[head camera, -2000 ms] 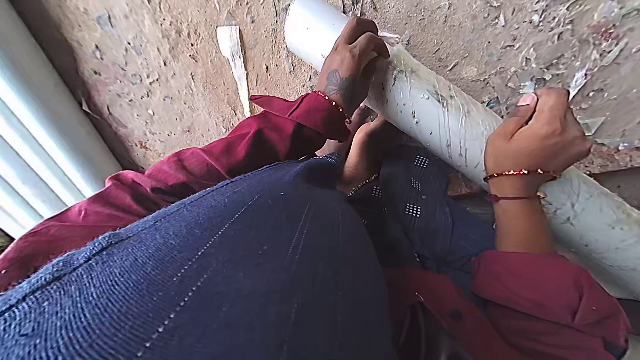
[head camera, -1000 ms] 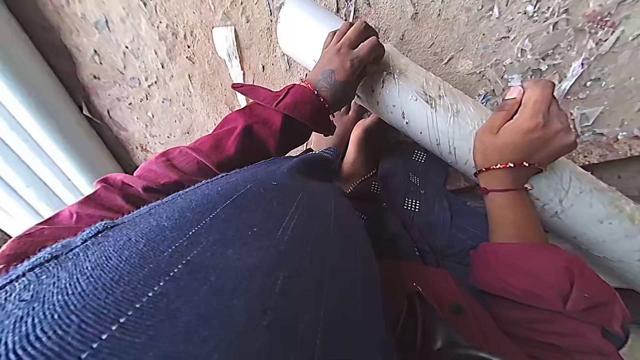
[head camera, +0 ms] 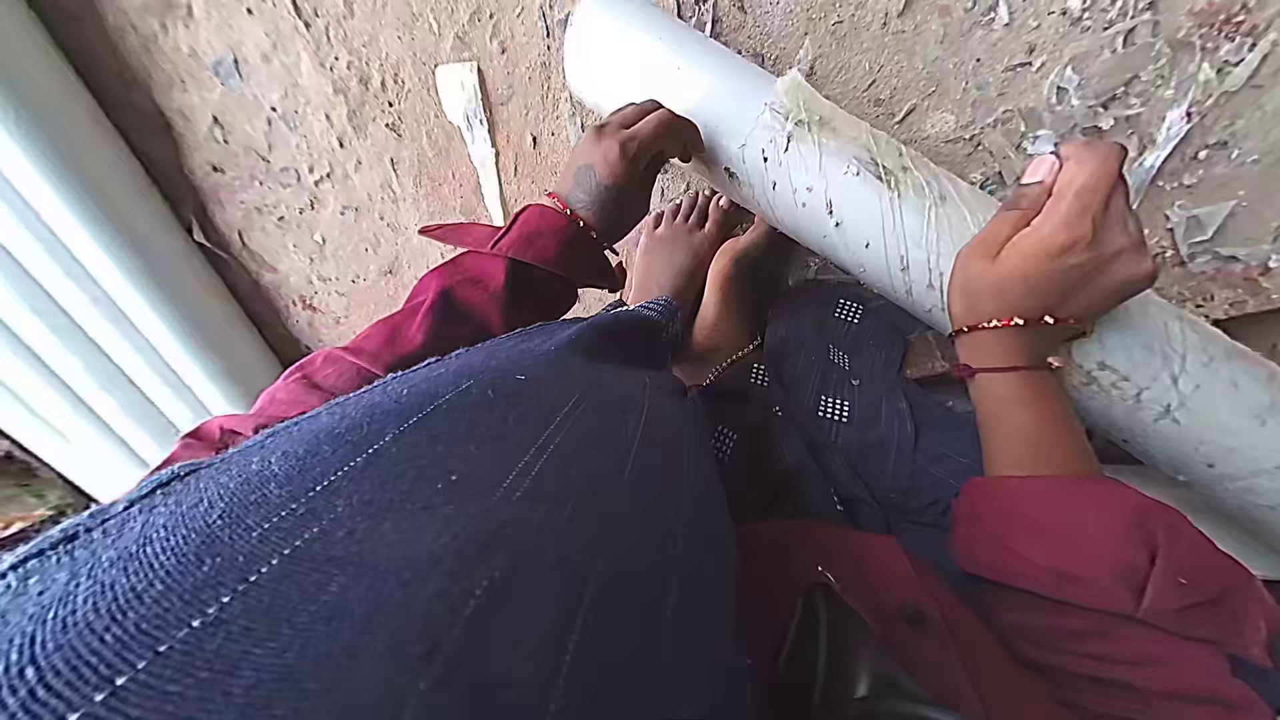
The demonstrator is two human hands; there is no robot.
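Note:
A white pipe (head camera: pixel 870 200) bearing wrinkled, dirty clear film lies diagonally from the upper middle to the right edge. At its near edge, close to the upper end, is my left hand (head camera: pixel 640 165), fingers curled downward; their tips are hidden, so its hold cannot be judged. A loose flap of film (head camera: pixel 800 100) stands up on the pipe's far side. My right hand (head camera: pixel 1060 230) is closed in a pinch over the pipe, with a small pale scrap (head camera: pixel 1040 142) at the thumb tip. The wrist covers part of the pipe.
Bare feet (head camera: pixel 680 245) rest beside the pipe's near side. A flat whitish strip (head camera: pixel 470 130) lies on the rough ground. Film scraps (head camera: pixel 1200 225) are scattered at upper right. Several pale pipes (head camera: pixel 100 250) lie along the left edge. Dark blue cloth (head camera: pixel 450 520) fills the lower middle.
My left hand has moved from the top of the pipe down to its near edge, uncovering the film flap. My right hand remains closed over the pipe.

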